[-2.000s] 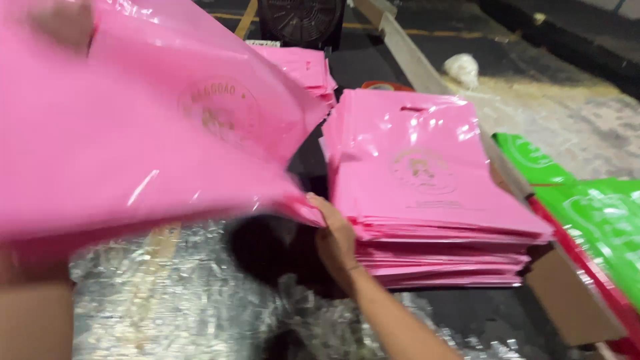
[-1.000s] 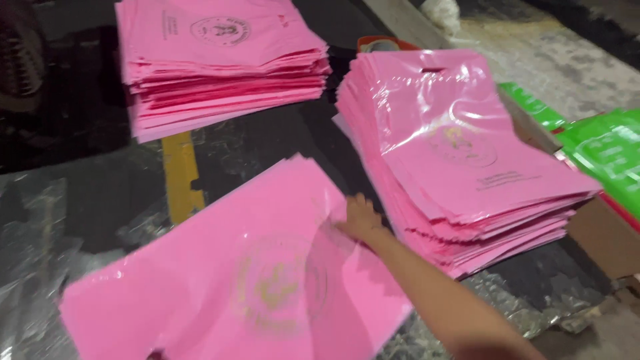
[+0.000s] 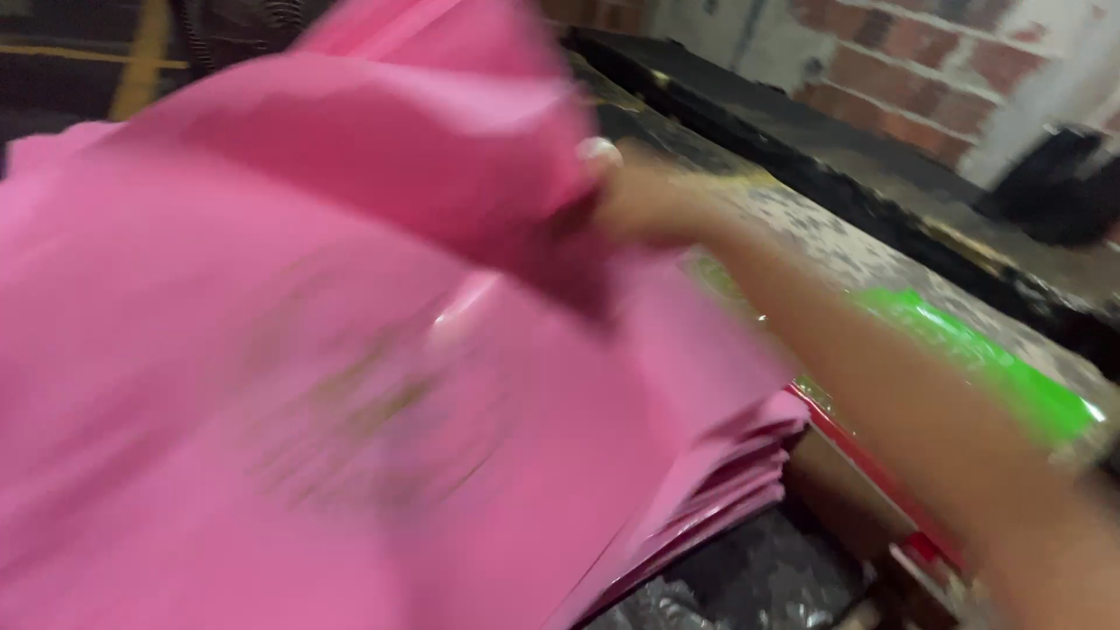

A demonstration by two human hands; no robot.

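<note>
My right hand point(image 3: 626, 188), blurred by motion, grips the edge of some pink plastic bags point(image 3: 350, 394) at the centre of the view. The bags are lifted and bent, with a darker pink fold near my fingers, and a blurred round print shows on the near face. Beneath and to the right lies a stack of pink plastic bags point(image 3: 735, 472), its layered edges showing. My left hand cannot be seen; the bags may cover it.
Green plastic packaging point(image 3: 980, 359) lies at the right, beside a cardboard box point(image 3: 840, 490) with a red edge. Behind runs a dark ledge point(image 3: 831, 184) before a brick wall point(image 3: 910, 70). A black plastic bag point(image 3: 1059, 184) is at the far right.
My right hand was on bags lying low over the dark surface one second ago; now it holds bags raised over the right-hand stack. The view has shifted to the right.
</note>
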